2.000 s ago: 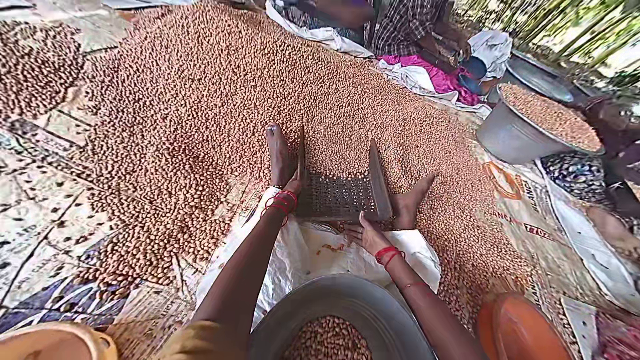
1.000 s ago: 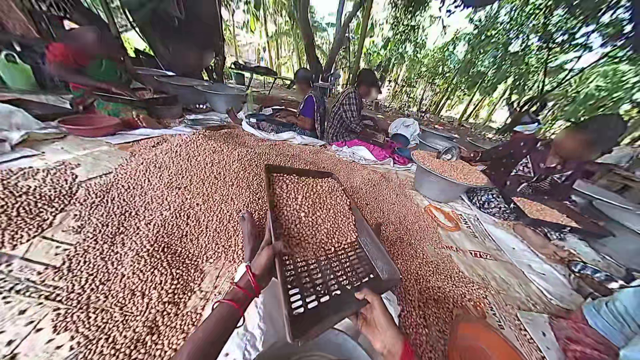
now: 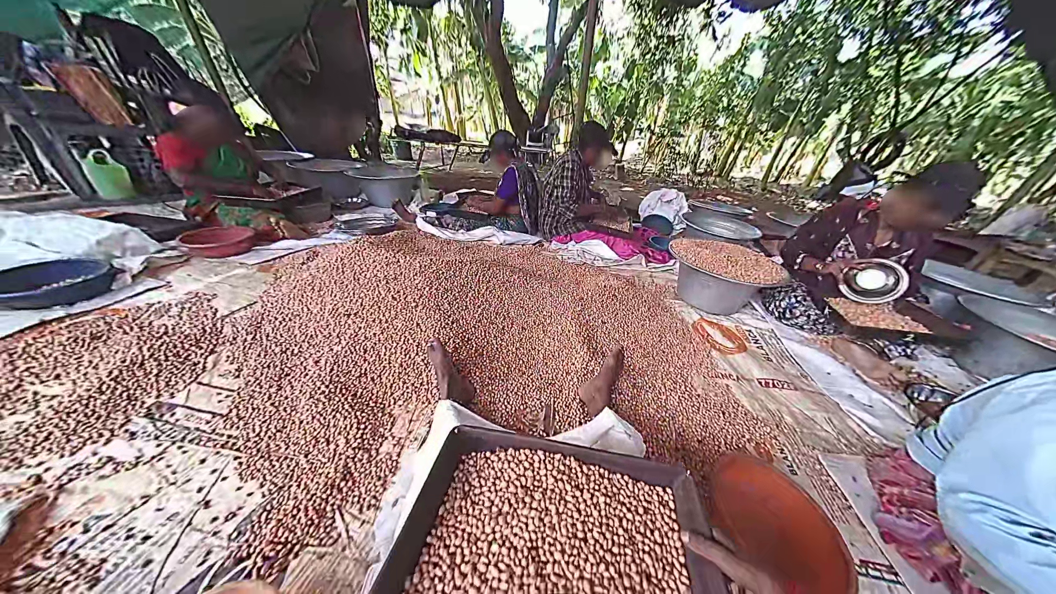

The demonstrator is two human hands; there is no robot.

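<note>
A dark rectangular sieve tray [image 3: 691, 503] is low in the head view, close to me, full of small brown nuts or seeds [image 3: 553, 524]. My right hand [image 3: 726, 557] grips its right side. At the bottom edge, left of the tray, only a small skin-toned patch shows, and I cannot tell if it is my left hand. Beyond the tray, my two bare feet rest in a wide heap of the same nuts or seeds [image 3: 495, 313]. White cloth [image 3: 610, 431] lies over my lower legs. The basin seen earlier between my legs is hidden.
An orange-red plastic basin [image 3: 780, 520] stands right of the tray. A metal tub [image 3: 718, 285] heaped with nuts or seeds is farther right, near a person with a steel bowl [image 3: 874, 281]. Several people sit around the heap. A person in light blue is close at the right edge.
The sieve tray first dips into the heap, then is lifted and tilted, its slots showing. Now it is close to me and full, its slots covered. The view has tilted up.
</note>
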